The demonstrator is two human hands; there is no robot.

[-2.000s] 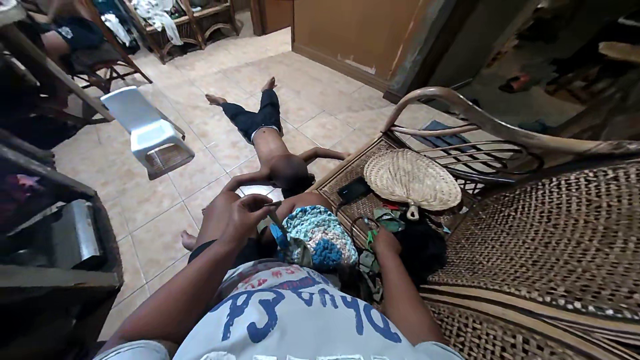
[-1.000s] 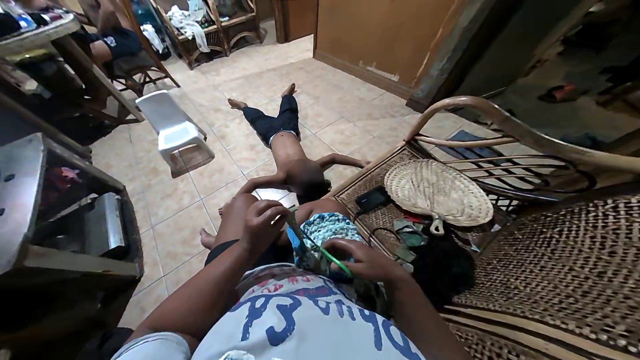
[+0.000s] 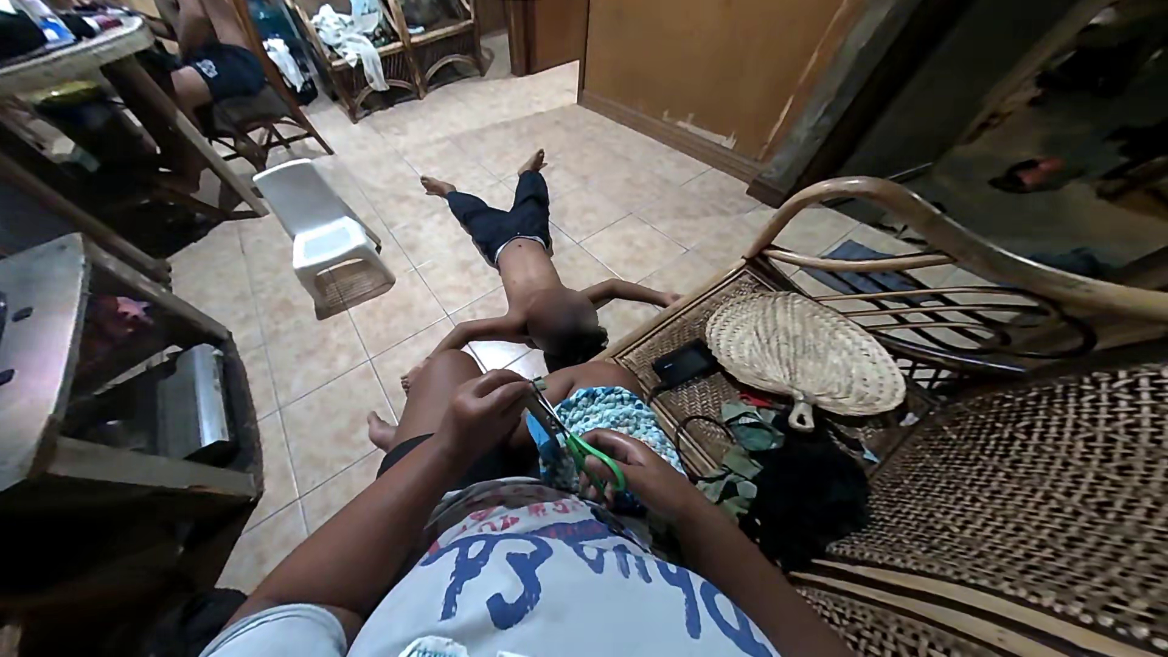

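Note:
My right hand [image 3: 630,470] grips green-handled scissors [image 3: 598,461] above my lap, their blades pointing up and left. Between the fingers of my left hand [image 3: 488,411] is a small strip, perhaps of fabric; the scissor tips reach close to these fingers. A blue strip [image 3: 545,443] hangs just below the blades. Over my right thigh lies a crocheted or knitted piece [image 3: 616,415] in light blue, white and darker blue, partly behind my right hand. Green patterned fabric scraps [image 3: 753,429] lie beside it on the rattan seat, next to a black fluffy bundle [image 3: 808,497].
A woven fan [image 3: 803,351] and a black device [image 3: 684,365] rest on the rattan bench [image 3: 1022,484] at my right. A person [image 3: 529,265] lies on the tiled floor just ahead. A white plastic chair [image 3: 328,242] stands left of them. Another person [image 3: 214,68] sits farther back.
My right hand has moved from the bench side to my lap, bringing the green scissors up beside my left hand. The scissor blades now show near the left fingertips.

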